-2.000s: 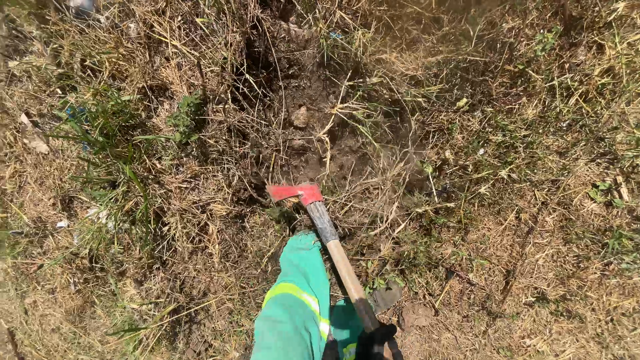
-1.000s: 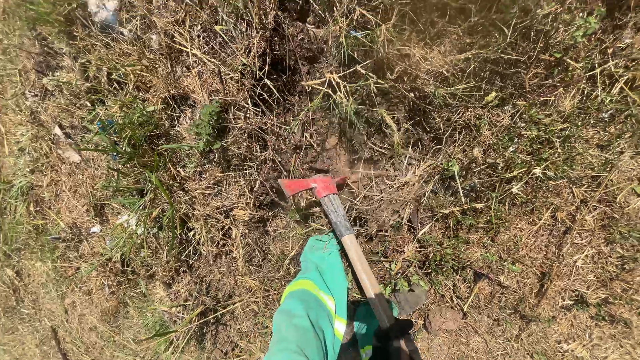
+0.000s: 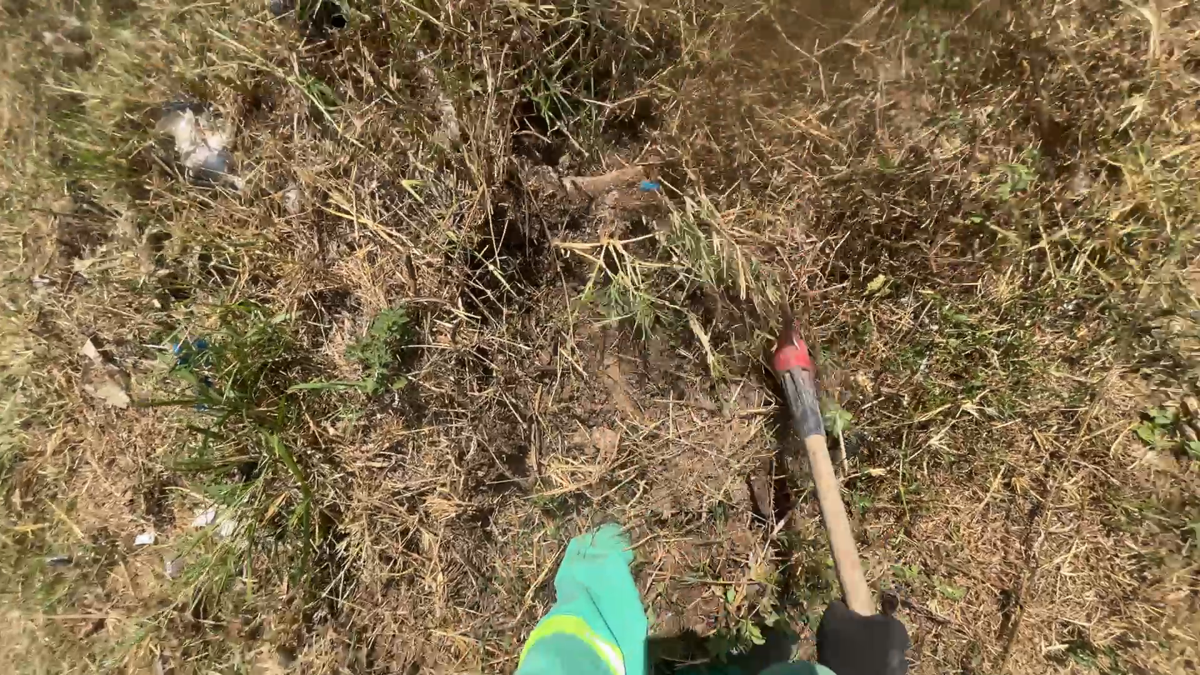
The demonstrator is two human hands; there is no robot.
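Observation:
My right hand [image 3: 862, 639], in a black glove, grips the wooden handle [image 3: 837, 525] of a tool at the lower right. Its red metal head [image 3: 791, 352] is at the grass, right of the bare soil patch [image 3: 609, 403]; the head's far part is hard to make out. A green trouser leg or sleeve with a yellow reflective band [image 3: 591, 600] reaches in from the bottom centre; which of the two I cannot tell. My left hand does not show.
Dry grass covers the ground, with a green tuft [image 3: 253, 394] at left. White litter [image 3: 199, 145] lies at the upper left, a small blue scrap [image 3: 649, 187] near the top centre. Uprooted-looking stalks [image 3: 712, 253] lie above the soil patch.
The red tool head has moved right, away from the green cloth, and has turned so its blade no longer shows sideways. The gloved hand is further right.

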